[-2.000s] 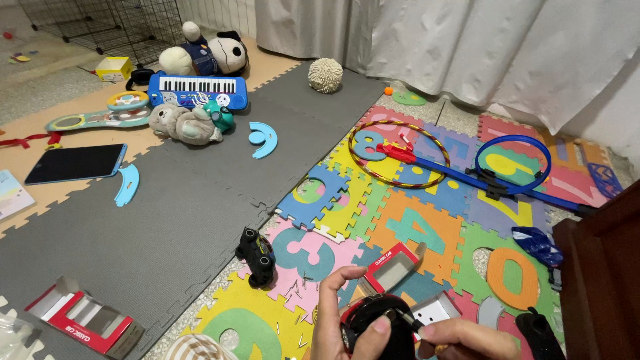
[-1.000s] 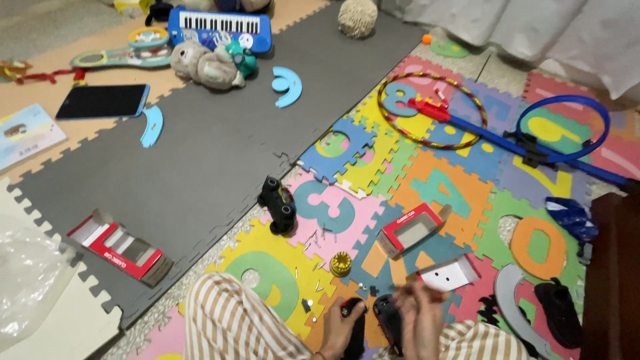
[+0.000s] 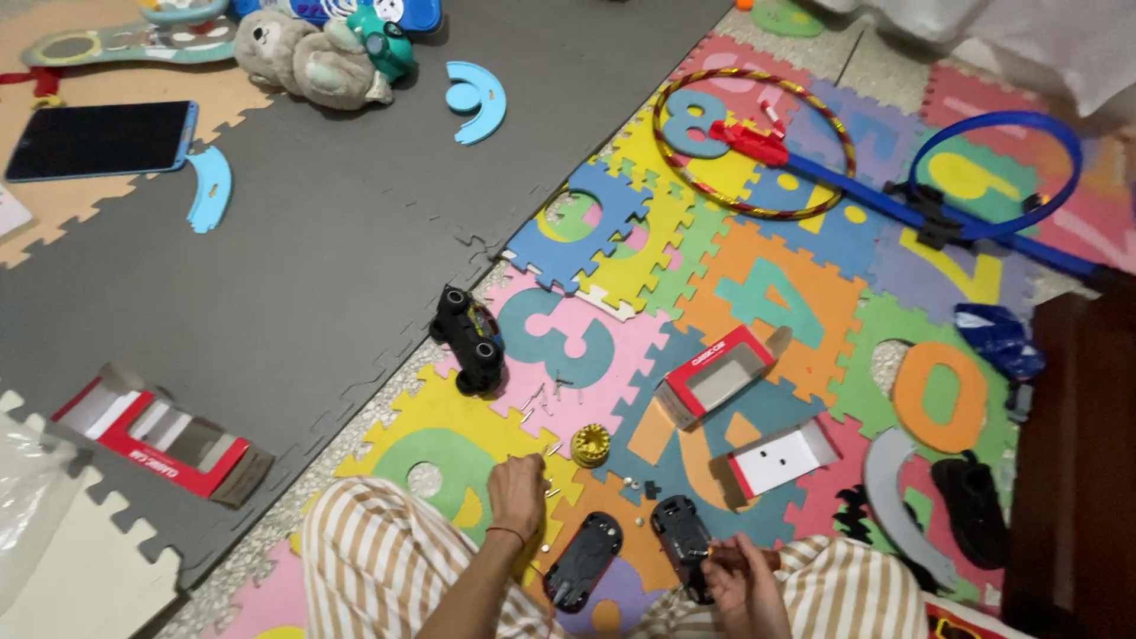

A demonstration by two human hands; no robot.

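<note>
My left hand (image 3: 516, 493) rests on the foam mat, fingers bent down close to some small screws (image 3: 551, 487); whether it pinches one is hidden. My right hand (image 3: 744, 581) holds a small brown-handled tool, perhaps a screwdriver (image 3: 732, 557), its tip at a black toy car chassis (image 3: 682, 537). A second black chassis (image 3: 584, 561) lies between my hands. Past my left hand stands a yellow toothed cup-like piece (image 3: 590, 444). Small loose parts (image 3: 652, 489) lie near the chassis. More screws (image 3: 535, 401) are scattered on the pink tile, beside a black toy car (image 3: 470, 341).
Open red and white car boxes (image 3: 715, 374), (image 3: 783, 460) lie ahead, another box (image 3: 169, 444) at left. A blue track (image 3: 852, 188) with a loop and a striped hoop (image 3: 754, 216) are at the right. A tablet (image 3: 102, 140) and plush toy (image 3: 311, 67) lie farther left.
The view has tilted down. Two seconds ago both hands were together around a black object; now they are apart, my left hand down by the screws and both chassis on the mat.
</note>
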